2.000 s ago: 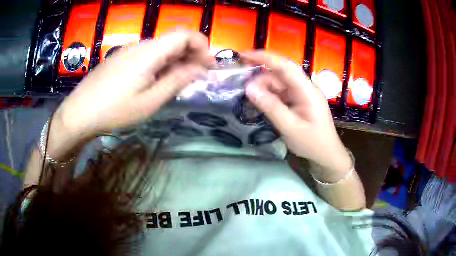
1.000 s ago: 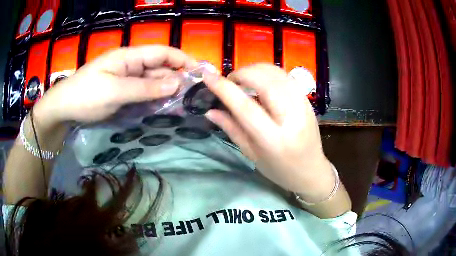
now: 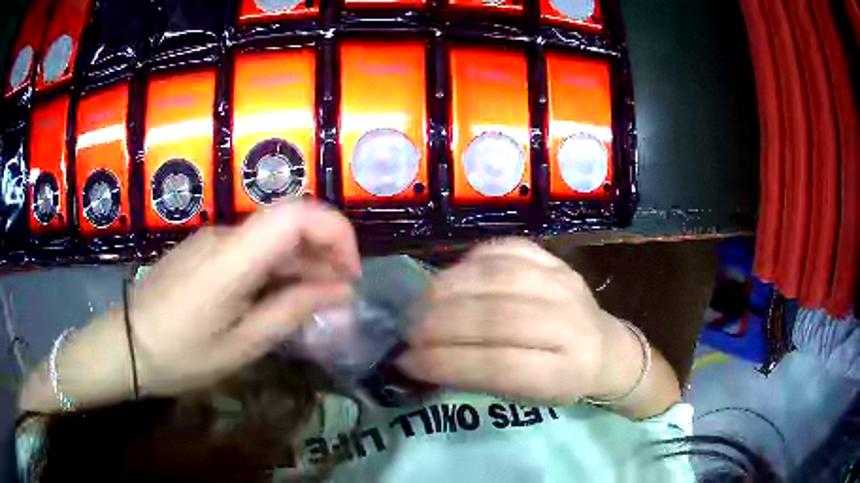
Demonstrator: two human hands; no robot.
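My left hand (image 3: 236, 302) and my right hand (image 3: 519, 325) are close together in front of my shirt, below the tray edge. Both are blurred. Between them is a crumpled clear film sheet (image 3: 330, 335) with a dark round shape at its right part, by my right fingers; whether that is a trim disc cannot be told. Beyond the hands, orange-red housings (image 3: 382, 90) lie in a row in the black blister tray (image 3: 438, 222). The left ones hold black-and-silver trim discs (image 3: 273, 172). The three at the right show plain pale recesses (image 3: 495, 163).
More orange-red housings show in the tray's far row, with black empty pockets (image 3: 160, 28) at its left. A red foam stack (image 3: 806, 189) stands at the right. A brown cardboard surface (image 3: 651, 292) and blue items (image 3: 731, 292) are below the belt edge.
Both hands have moved down towards my body with the film, which is now bunched up. The near row of housings is now largely uncovered. The film's rows of discs no longer show.
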